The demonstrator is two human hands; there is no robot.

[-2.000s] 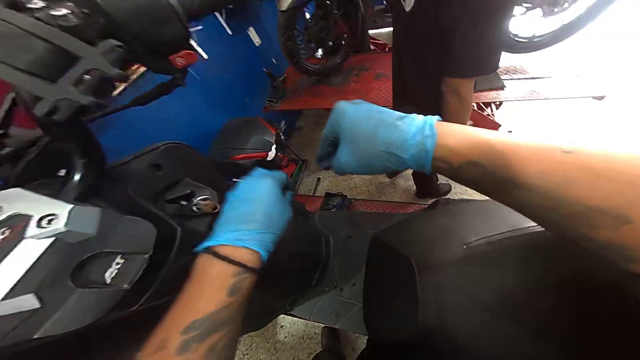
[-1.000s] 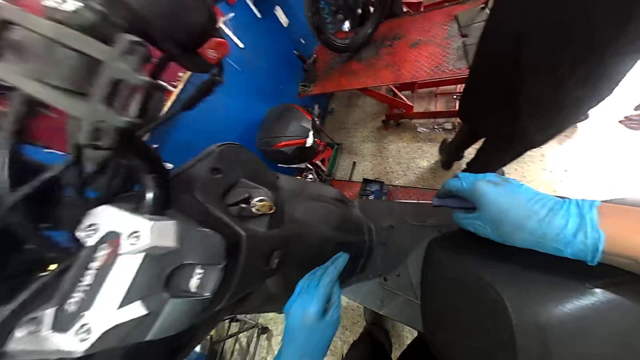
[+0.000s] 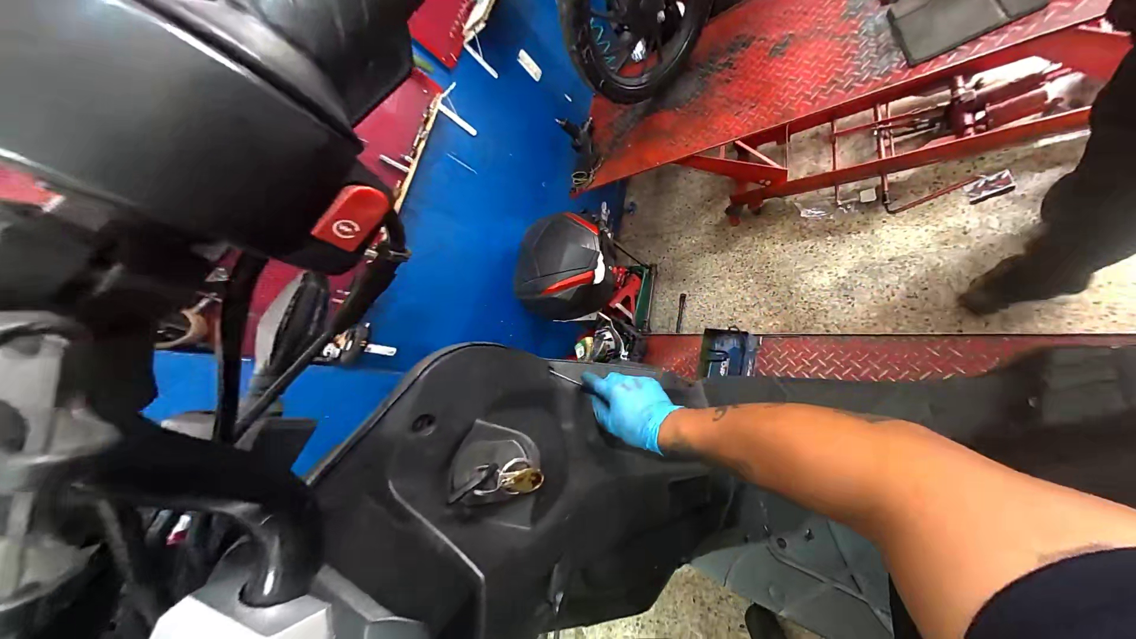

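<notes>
My right hand, in a blue glove, is closed on a thin tool, seemingly a screwdriver with a dark handle and metal shaft. Its tip meets the edge of the black plastic inner panel of a scooter. Left of the hand, a key with a ring sits at the ignition lock in that panel. A screw recess shows near the panel's upper corner. My left hand is out of view.
The handlebar with its red switch fills the left. Beyond are a black-and-red top case or helmet, a red lift platform with a wheel, and a blue tool case. Another person's leg is at right.
My right hand has moved from beside the seat to the inner panel with the tool. My left hand has left the view. The view has moved closer to the handlebar.
</notes>
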